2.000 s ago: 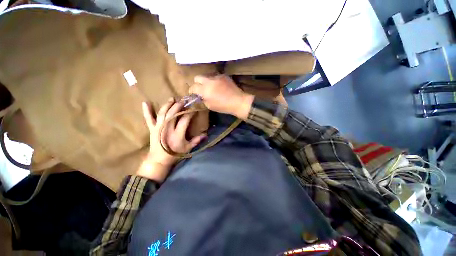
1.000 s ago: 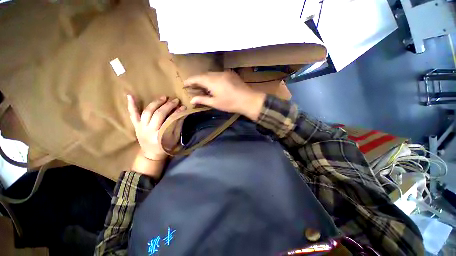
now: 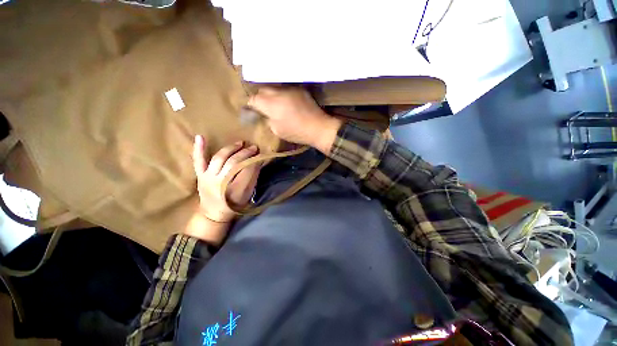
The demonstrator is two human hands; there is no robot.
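The brown bag body [image 3: 115,121] lies spread from the left across my lap, with a small white patch [image 3: 175,99] on its face. My left hand [image 3: 226,177] rests on the bag near its lower right edge, fingers spread. A thin brown strap loop [image 3: 270,201] passes over the heel of that hand and onto the apron. My right hand [image 3: 287,113] is closed at the bag's right edge, above and right of my left hand. A small grey, blurred tool [image 3: 250,116], which looks like thread snips, shows at its fingertips. The blades cannot be made out.
A white surface [image 3: 325,40] is at the top, with a rolled brown piece [image 3: 385,90] along its lower edge. Another brown strap [image 3: 47,255] hangs at the left. A bundle of pale cables [image 3: 548,236] and a red-striped brown item [image 3: 504,206] are at the right.
My right hand has moved up along the bag's edge, and the grey tool shows as a blur. My left hand stays on the bag; its fingers have shifted slightly. The view has shifted a little.
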